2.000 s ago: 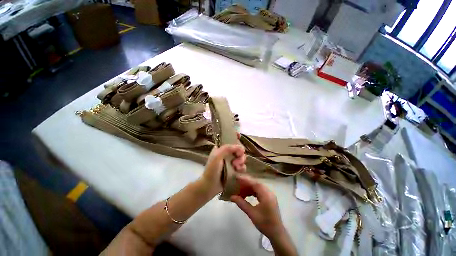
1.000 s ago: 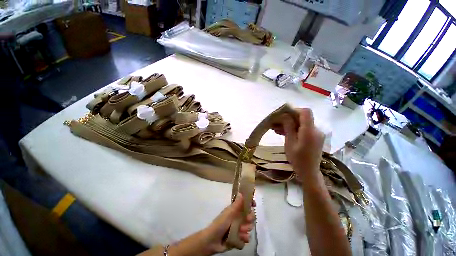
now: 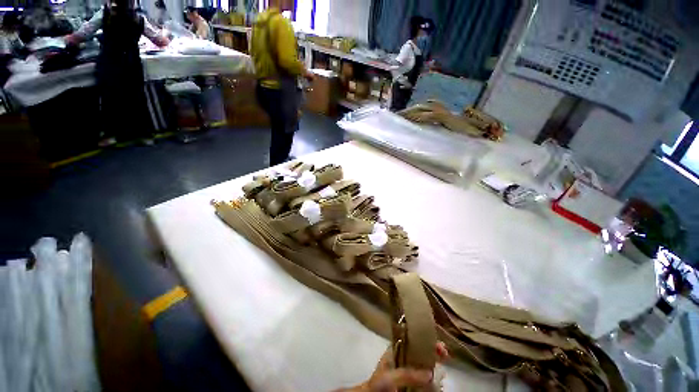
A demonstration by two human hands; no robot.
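A folded khaki webbing strap (image 3: 415, 318) stands up at the bottom centre, over the row of straps. My left hand (image 3: 398, 375) is shut around its lower part, cut off by the bottom edge. Fingertips show at the strap's right side. My right hand is not in view. A row of long khaki straps (image 3: 490, 312) lies across the table, with gold hooks at its left end. Finished bundles (image 3: 310, 210) with white bands are heaped on the row's left part.
The white table (image 3: 230, 295) also holds plastic-wrapped goods (image 3: 414, 145), more khaki straps (image 3: 452, 119), a red-and-white box (image 3: 586, 203) and a plant. White strips (image 3: 46, 314) hang at lower left. A person in a yellow top (image 3: 277, 69) stands beyond the table; others are further back.
The view has swung left and up. The held strap is now a tall upright fold at the bottom. My right hand, on the strap's upper part before, has left the picture.
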